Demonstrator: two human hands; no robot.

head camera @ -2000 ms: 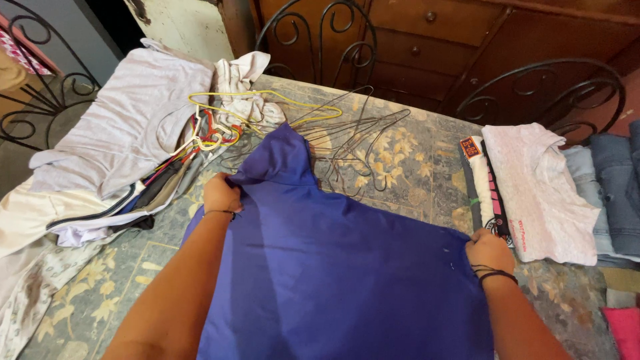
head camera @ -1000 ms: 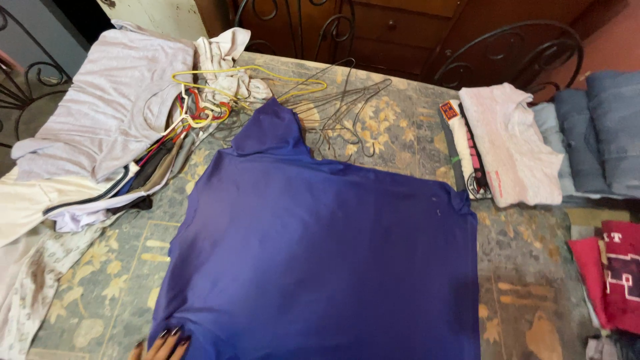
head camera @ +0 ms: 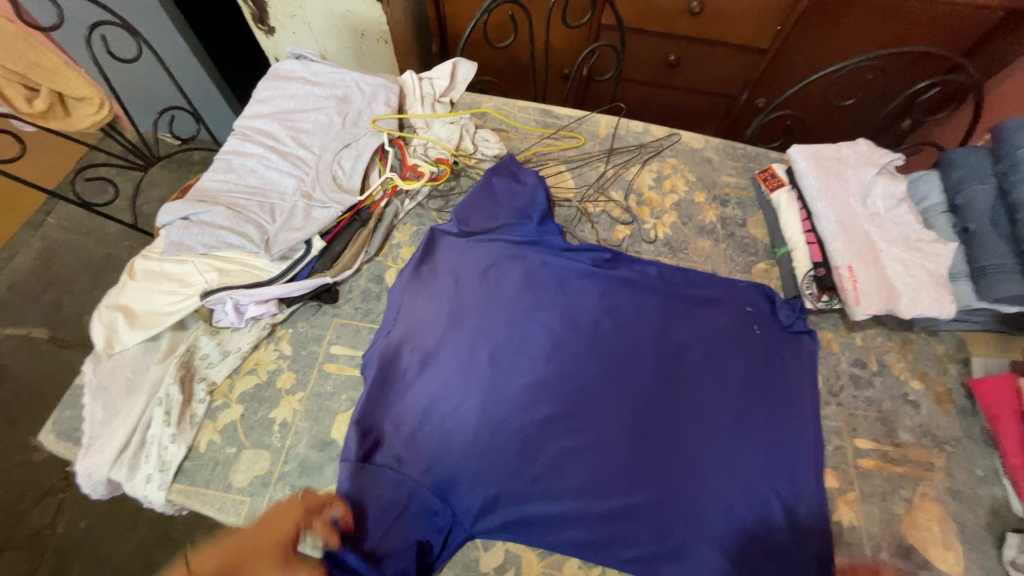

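Observation:
A dark blue cloth garment [head camera: 592, 384] lies spread over the patterned tabletop [head camera: 308, 384], with a sleeve-like part pointing away at the top and another at the lower left. My left hand [head camera: 296, 532] is at that lower-left part, its fingers closed on the blue edge and blurred. At the bottom right edge only a blurred sliver of my right hand [head camera: 868, 566] shows, beside the garment's lower right side; its fingers are out of view. Thin wire hangers [head camera: 616, 172] and a yellow hanger [head camera: 480, 116] lie beyond the garment.
Light shirts on hangers [head camera: 288, 152] are heaped at the left, hanging over the table edge. Folded clothes [head camera: 872, 232] and rolled jeans [head camera: 984, 216] stand at the right. A pink-red cloth [head camera: 1000, 424] is at the right edge. Black metal chairs [head camera: 872, 88] surround the table, before a wooden drawer cabinet [head camera: 680, 48].
Both hands held the garment's upper sides two seconds ago. One second ago my left hand lay at its lower left, with my right out of view. The lower-left part now shows as a sleeve.

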